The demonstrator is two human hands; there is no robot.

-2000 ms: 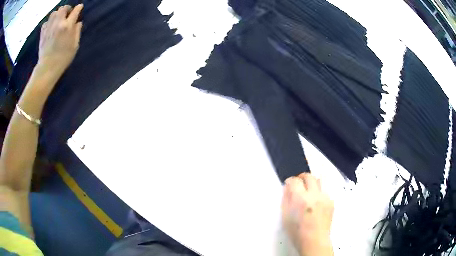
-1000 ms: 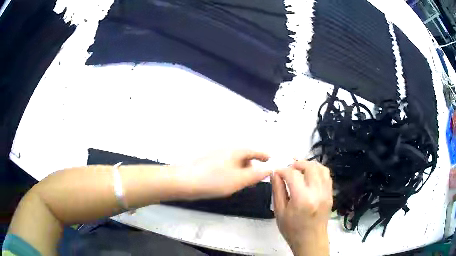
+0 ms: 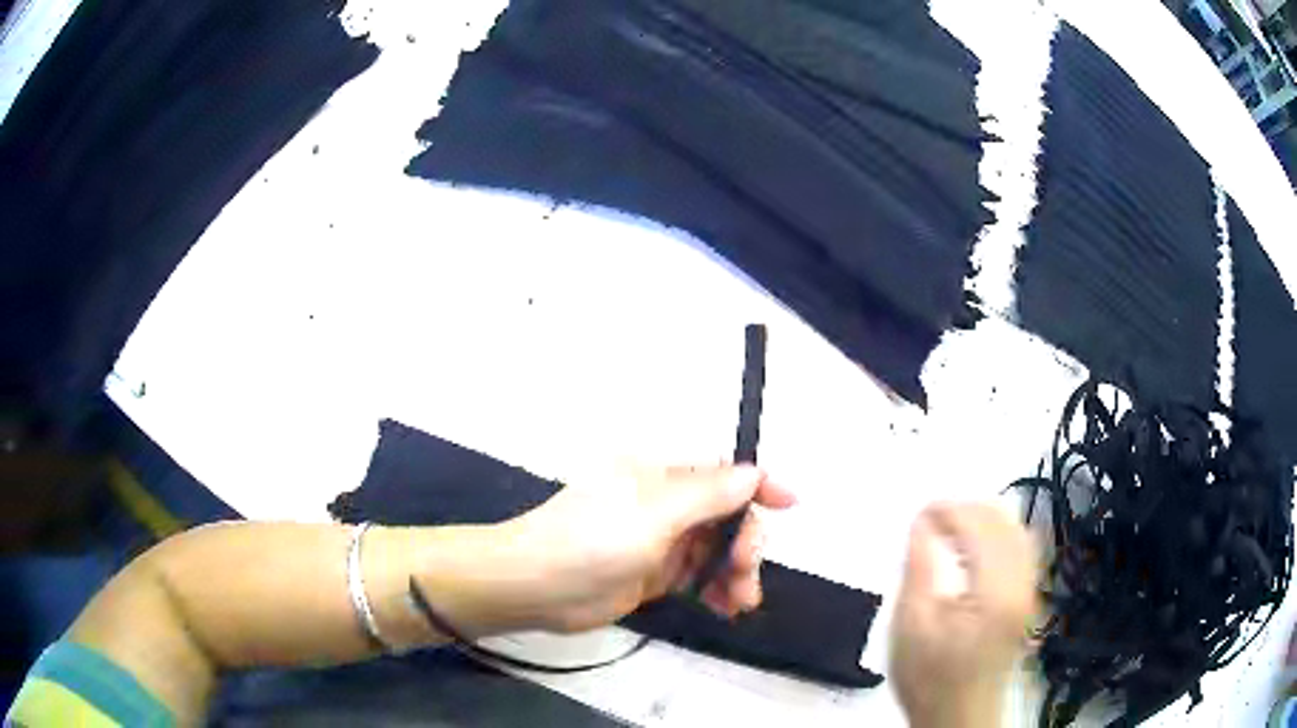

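Note:
My left hand (image 3: 662,548) is shut on a narrow black tape (image 3: 753,391). One end stands up past the thumb; the other curves below the hand and wrist. A black fabric strip (image 3: 797,619) lies flat along the near table edge, partly hidden under my left hand and forearm. My right hand (image 3: 967,597) is blurred beside the strip's right end, fingers curled; whether it holds anything cannot be told. A tangled pile of black tapes (image 3: 1173,526) lies just right of it.
The white worktable (image 3: 427,306) bears a broad stack of black strips (image 3: 726,157) beyond the hands. Further ridged stacks (image 3: 1124,199) lie at the right, split by white gaps. Black fabric (image 3: 157,157) covers the far left. A dark floor shows at lower left.
The right hand went from the broad stack to the table edge, then moved right, away from the left hand. A strip now lies there, and the left hand now holds a tape.

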